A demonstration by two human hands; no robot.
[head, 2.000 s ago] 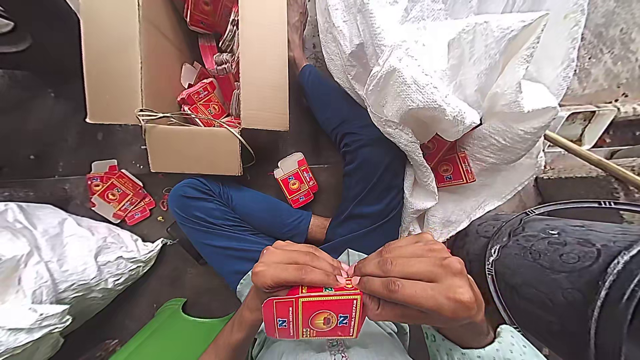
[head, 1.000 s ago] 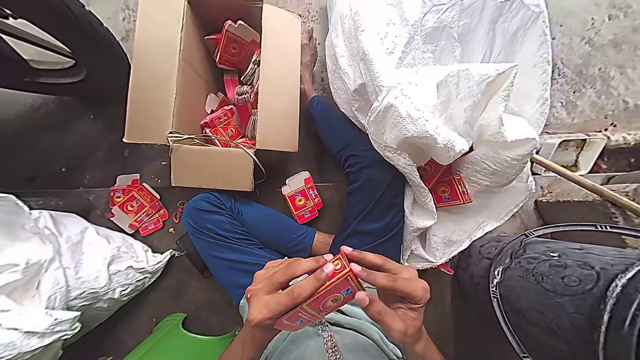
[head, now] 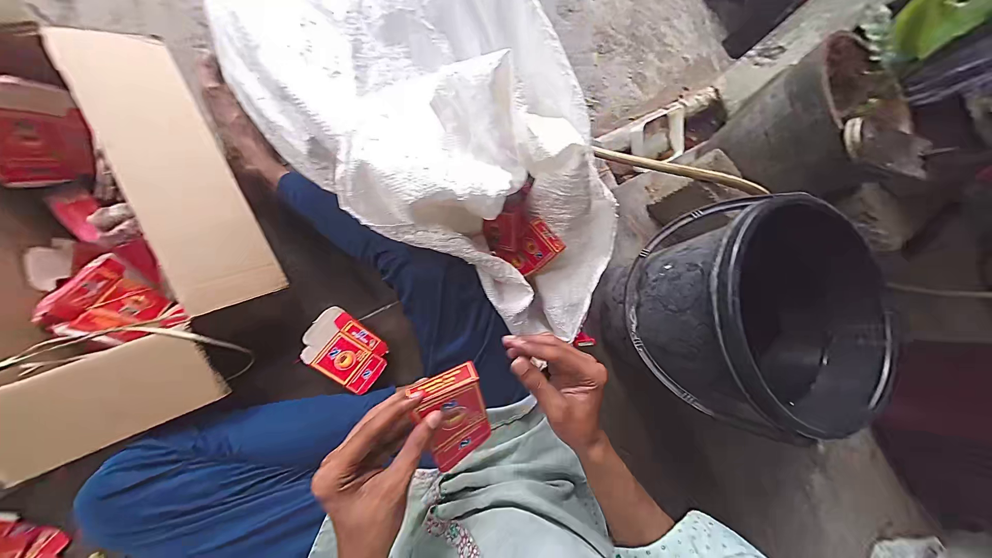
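Observation:
My left hand (head: 380, 457) holds a small red printed cardboard box (head: 457, 418) between thumb and fingers, its top edge toward the sack. Off to the right of the box, my right hand (head: 562, 387) is raised with fingers partly bent, touching nothing. A flattened red carton (head: 346, 350) with pale flaps lies on the floor beside my blue trouser leg. More red boxes (head: 527, 242) show in the mouth of a white woven sack (head: 434, 147). At the left, a large cardboard box (head: 178, 178) contains several red cartons (head: 116, 298).
A black bucket (head: 682, 310) lies tilted on its side at the right, near my right hand. Beyond it are a wooden stick (head: 682, 168), a brick piece (head: 690, 190) and a large pipe-like container (head: 783, 116). More red cartons (head: 31, 539) lie at the bottom left.
My right hand has come off the small red box and moved right; the left keeps hold of it. The view has swung to the right, bringing the bucket's opening into sight.

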